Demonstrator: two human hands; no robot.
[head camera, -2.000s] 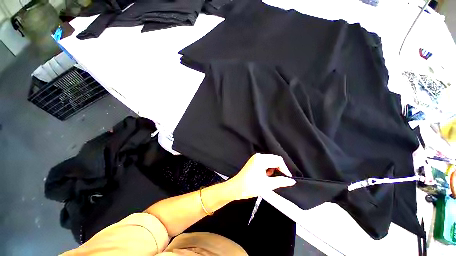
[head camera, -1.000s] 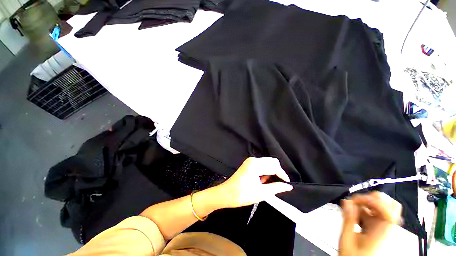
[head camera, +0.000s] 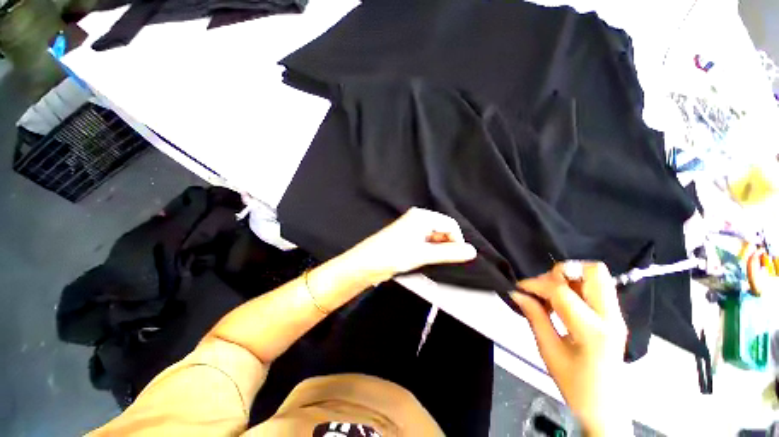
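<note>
Black fabric (head camera: 478, 162) lies draped in folds over the white table, down to its near edge. My left hand (head camera: 427, 241) pinches the folded edge of the fabric between thumb and fingers. My right hand (head camera: 571, 311) is to its right, thumb and fingertips together at the same edge; a ring-like glint shows on a finger. The small metallic clip (head camera: 630, 276) with its whitish tether (head camera: 670, 266) is just right of my right hand, partly hidden by it. No needle or thread can be made out.
Orange-handled scissors (head camera: 760, 269), a green block (head camera: 733, 329) and a yellow block (head camera: 750, 186) are at the right. A slim black tool (head camera: 704, 367) lies near the right table edge. A black crate (head camera: 81, 149) and heaped black cloth (head camera: 162, 290) are at the left. Folded black pieces lie at the far left.
My right hand has come in from the lower right and now touches the folded edge. My left hand still pinches it. The view has shifted, and everything sits slightly left and higher.
</note>
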